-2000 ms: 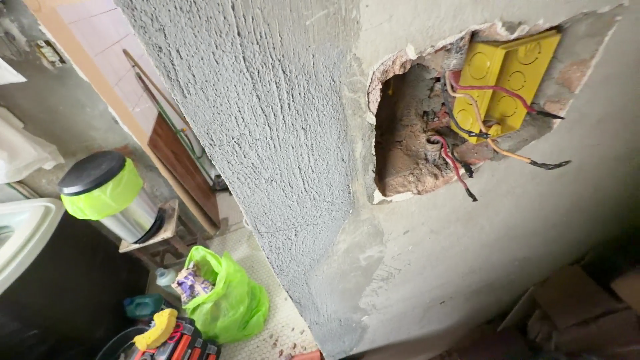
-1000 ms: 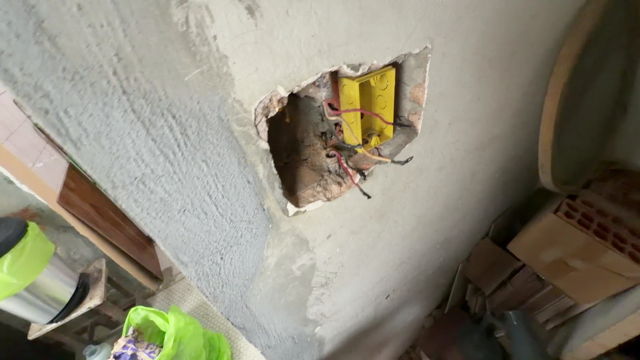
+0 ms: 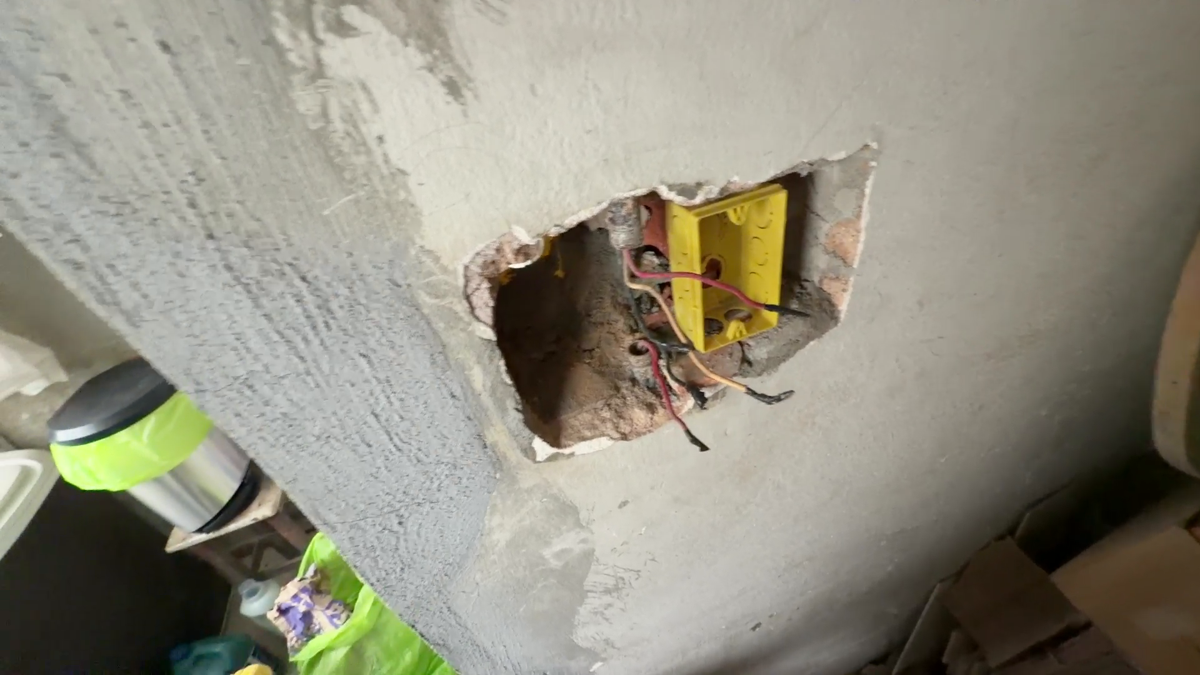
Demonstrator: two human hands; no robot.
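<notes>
Neither my left hand nor my right hand shows in the head view. A yellow plastic electrical box (image 3: 731, 267) sits tilted in the right part of a rough hole (image 3: 572, 328) broken into a plastered wall (image 3: 937, 281). From a conduit end (image 3: 623, 225) at the top of the hole, a red wire (image 3: 698, 277) crosses the front of the box, and a light orange wire (image 3: 680, 328) hangs below it. Another red wire (image 3: 662, 384) comes out lower down, beside a dark wire. The wire tips are wrapped in black.
Rough grey plaster (image 3: 328, 356) covers the wall's left part. Beyond its edge, a metal bin (image 3: 192, 478) with a green liner stands on a small stool (image 3: 230, 520). Below is a bright green plastic bag (image 3: 375, 637). Cardboard (image 3: 1134, 591) lies at the lower right.
The view has shifted and come nearer to the wall hole. No hand appears in any frame, and no object has plainly moved.
</notes>
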